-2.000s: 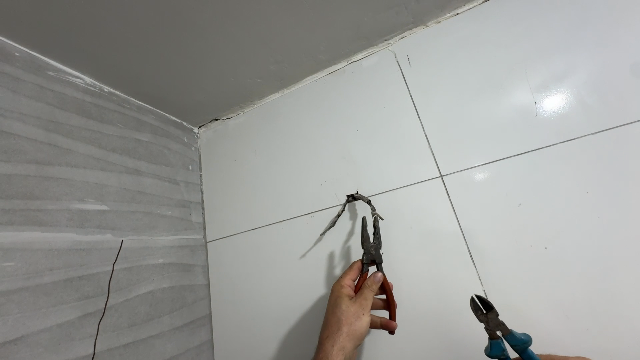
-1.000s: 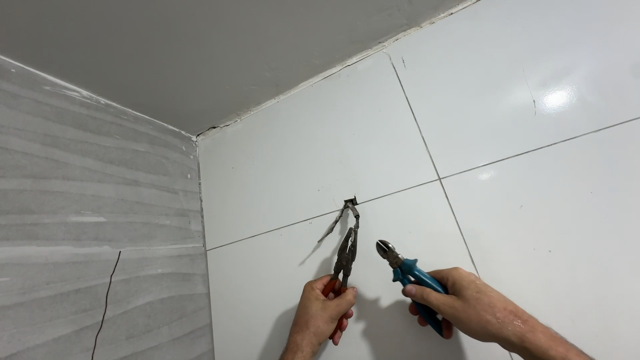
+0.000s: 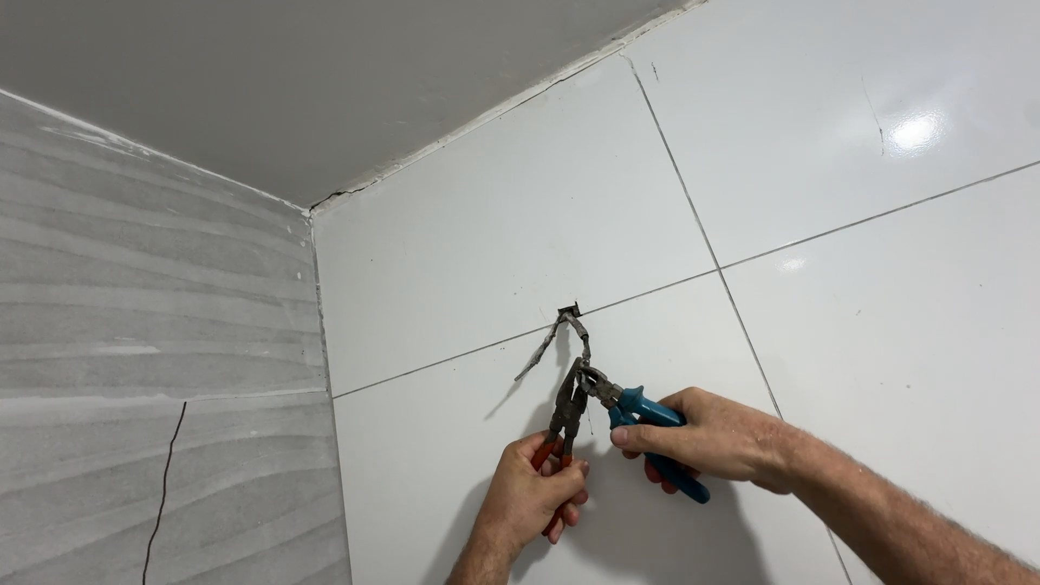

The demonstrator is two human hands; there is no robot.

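Note:
Two dirty grey wires come out of a small hole (image 3: 569, 310) in the white tiled wall. One wire (image 3: 536, 351) hangs down to the left with its end free; the other wire (image 3: 581, 329) bends down to the tools. My left hand (image 3: 536, 496) grips combination pliers (image 3: 569, 414) with orange handles, jaws pointing up at the lower end of the right wire. My right hand (image 3: 715, 435) holds diagonal cutters (image 3: 638, 410) with blue handles. Their jaws meet the wire end beside the tips of the pliers; whether they close on the wire is hard to tell.
The grey ceiling (image 3: 390, 89) meets the walls along a rough, cracked joint. At left stands a wavy grey tiled wall (image 3: 162, 309), with a thin dark brown wire (image 3: 166, 479) in front of it. Dark joints (image 3: 674, 166) run between the large white tiles.
My right hand has come in from the lower right with the blue cutters, and their jaws have moved left to the wire end at the pliers' tips.

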